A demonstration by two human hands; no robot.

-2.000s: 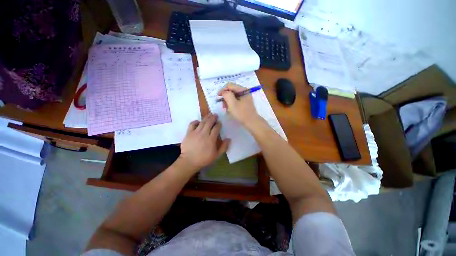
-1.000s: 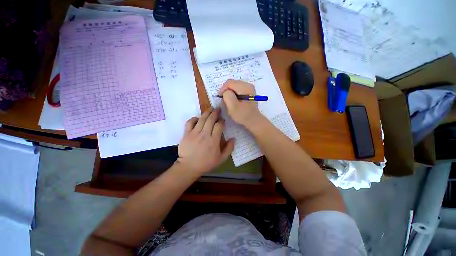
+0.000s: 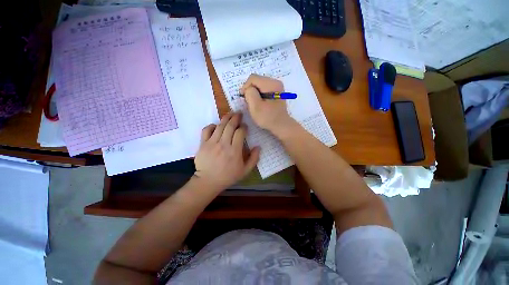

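Note:
The white form pad (image 3: 312, 106) lies open on the desk, its top sheets folded back over the keyboard. My right hand (image 3: 265, 103) holds a blue pen (image 3: 286, 96) with its tip on the upper left part of the printed grid, below handwritten lines. My left hand (image 3: 223, 149) lies flat, fingers spread, on the pad's lower left edge and the desk. The pink form copy (image 3: 114, 83) lies left of the pad, on top of a white handwritten sheet (image 3: 192, 106).
Black keyboard (image 3: 323, 16) behind the pad. Mouse (image 3: 338, 71), blue stapler (image 3: 382, 87) and phone (image 3: 408, 131) lie to the right. Red scissors handle (image 3: 51, 103) at left. Open drawer (image 3: 201, 207) at my lap. Printed documents (image 3: 390, 33) back right, cardboard box (image 3: 452, 128) beyond the desk.
The view has shifted, so the desk things sit higher in the picture. My right hand stays on the pen, whose tip is lower on the form's written area. My left hand stays at the pad's edge.

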